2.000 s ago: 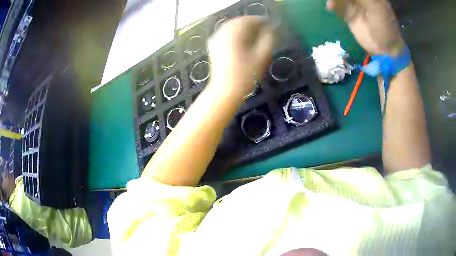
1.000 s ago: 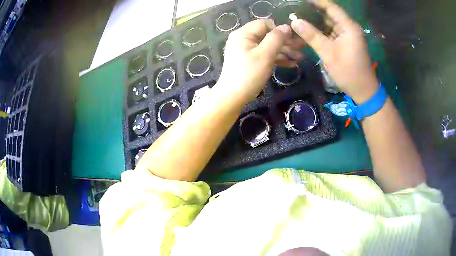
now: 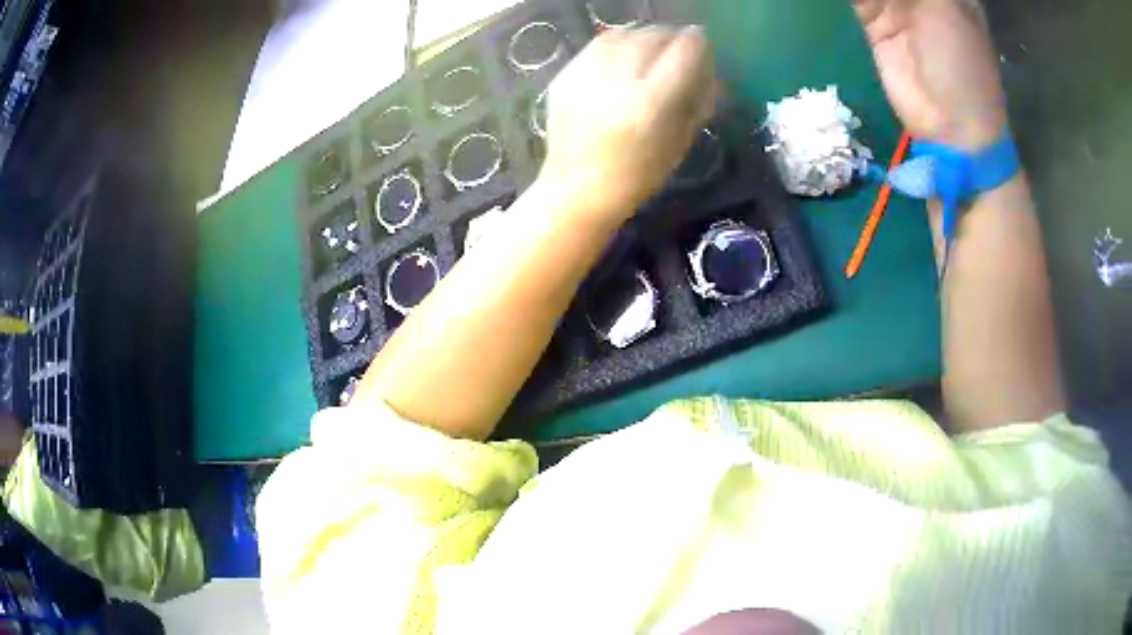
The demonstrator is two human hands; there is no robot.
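My left hand (image 3: pixel 633 106) is over the upper right part of the black foam tray (image 3: pixel 695 335). Its fingers are curled down and hidden, so I cannot tell if it holds anything. My right hand (image 3: pixel 931 68), with a blue strap (image 3: pixel 956 171) on the wrist, is beyond the white wad at the top right, palm showing. The top edge cuts off its fingers. A watch head (image 3: pixel 732 262) lies in the tray's near right pocket, another (image 3: pixel 623 308) left of it. Thin silver rings (image 3: pixel 473 159) and small metal parts (image 3: pixel 339 236) fill other pockets. My left forearm covers some pockets.
A crumpled white wad (image 3: pixel 816 140) and an orange stick tool (image 3: pixel 879 211) lie on the green mat (image 3: pixel 248 360) right of the tray. White paper (image 3: pixel 325 87) lies beyond. Black trays (image 3: pixel 137 335) and a person's yellow-green sleeve (image 3: pixel 106 527) are at the left.
My hands were together over the tray's far right a second ago. They are now apart: the right has moved right and away, uncovering the wad and orange stick; the left stays over the tray.
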